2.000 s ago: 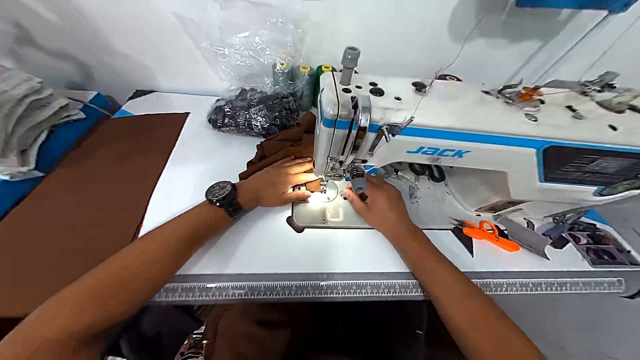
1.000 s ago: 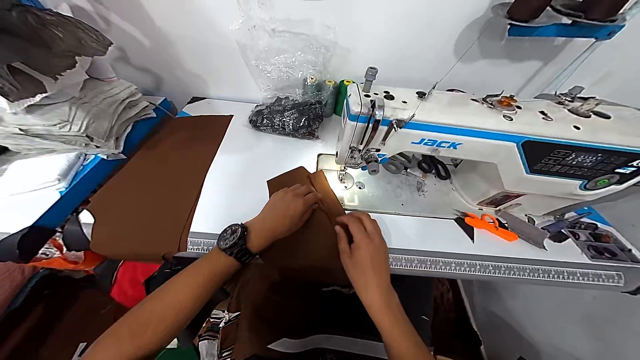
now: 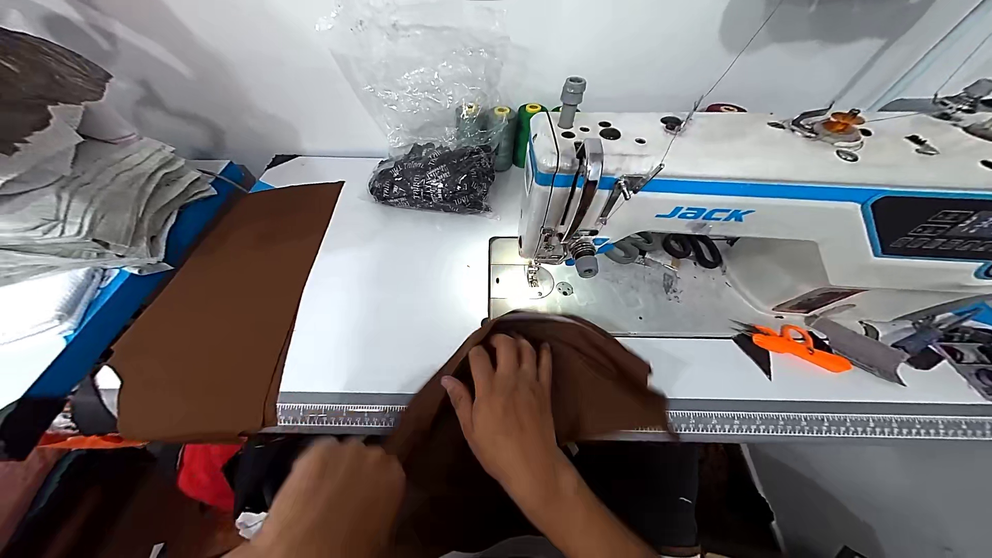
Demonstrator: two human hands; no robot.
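Note:
Brown fabric (image 3: 597,380) hangs over the front edge of the table, its upper fold reaching the needle plate's front. My right hand (image 3: 508,403) lies on it with fingers spread and bent. My left hand (image 3: 341,488), blurred, is at the fabric's left side below the table edge; its fingertips are hidden. Behind the fabric stands a white and blue Jack sewing machine (image 3: 697,186), its presser foot (image 3: 533,275) lit, with no fabric under it. Another brown fabric piece (image 3: 225,310) lies flat at the left.
Orange thread snips (image 3: 802,347) lie right of the fabric. A ruler strip (image 3: 814,424) runs along the table's front edge. A plastic-wrapped dark bundle (image 3: 434,178) and thread cones (image 3: 502,139) are at the back. Grey cloth pieces (image 3: 85,209) are stacked at far left.
The brown fabric and both hands, at the needle area two seconds ago, have come toward me. My left hand has left the fabric's top and moved down and left. The view has shifted.

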